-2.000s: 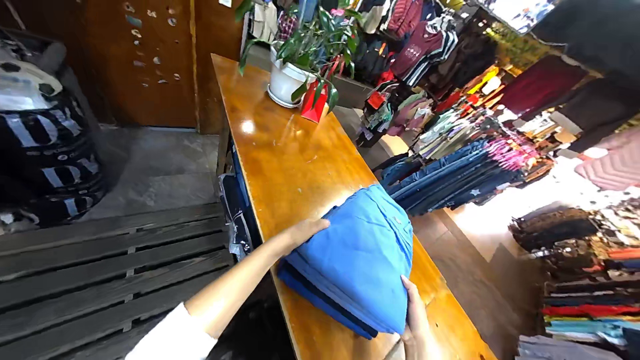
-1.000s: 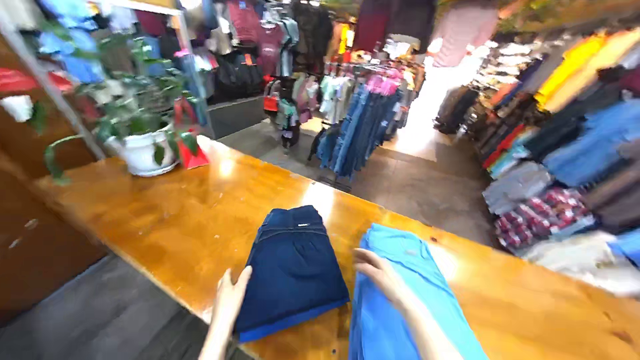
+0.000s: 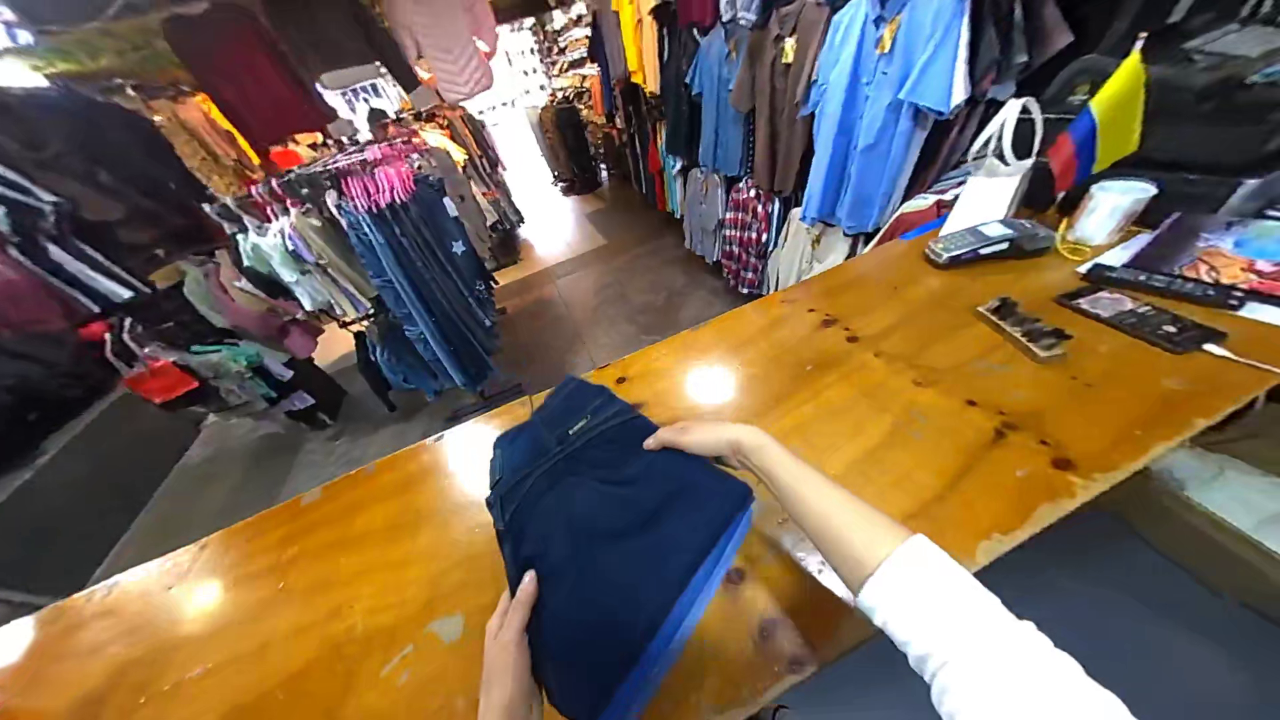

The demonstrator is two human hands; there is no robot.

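Folded dark blue jeans (image 3: 620, 530) lie on a varnished wooden counter (image 3: 300, 580), with the edge of a brighter blue folded garment (image 3: 690, 610) showing beneath them. My left hand (image 3: 512, 645) is at the near left side of the stack, its thumb on the dark denim and its other fingers mostly hidden. My right hand (image 3: 700, 440) holds the upper right edge of the jeans, near the waistband. The light blue trousers are out of sight.
On the counter's right part are a card terminal (image 3: 990, 243), a brush (image 3: 1024, 328), a phone (image 3: 1140, 318) with a white cable, and a remote control (image 3: 1165, 285). Clothes racks with jeans (image 3: 420, 270) and shirts (image 3: 880, 110) stand beyond the counter.
The view has swung right along the counter. My right hand has gone from the light blue trousers to the dark jeans, which now lie tilted. Two seconds ago both hands were on the light blue trousers.
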